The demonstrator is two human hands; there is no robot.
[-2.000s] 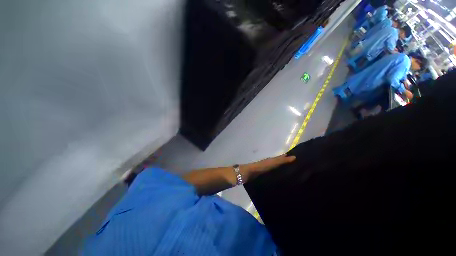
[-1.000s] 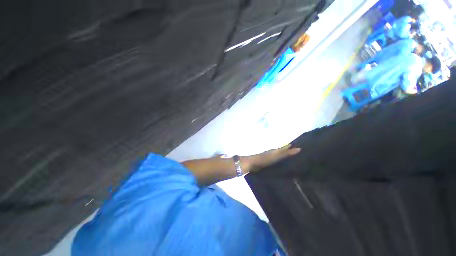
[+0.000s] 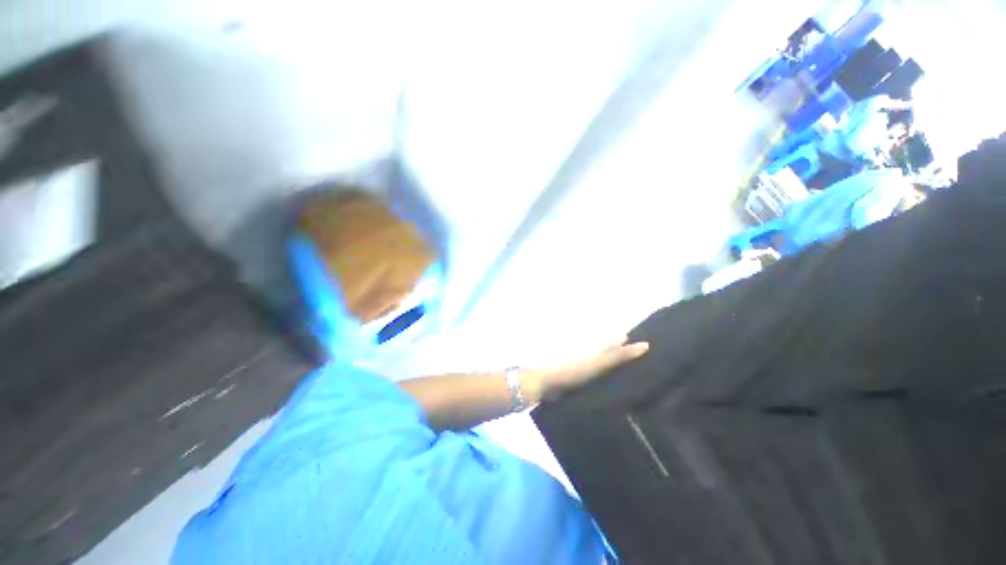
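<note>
A large dark stack of black foam trays [image 3: 772, 441] fills the lower right of the view, close to me. My left hand [image 3: 585, 370], with a metal watch or bracelet on the wrist, lies along the stack's near left edge, fingers straight and pressed against it. The blue sleeve of that arm comes from the bottom. My right hand is not in view.
Another large dark mass [image 3: 132, 331] stands at the left, blurred. Beyond my arm is a blue bin [image 3: 314, 281] with brown contents, blurred. A pale wall and floor are overexposed. People in blue [image 3: 838, 210] and blue stools are at the upper right.
The surroundings have shifted past: the dark mass at the left covers less of the view, and the blue bin with brown contents is now nearer. My left hand stays on the stack.
</note>
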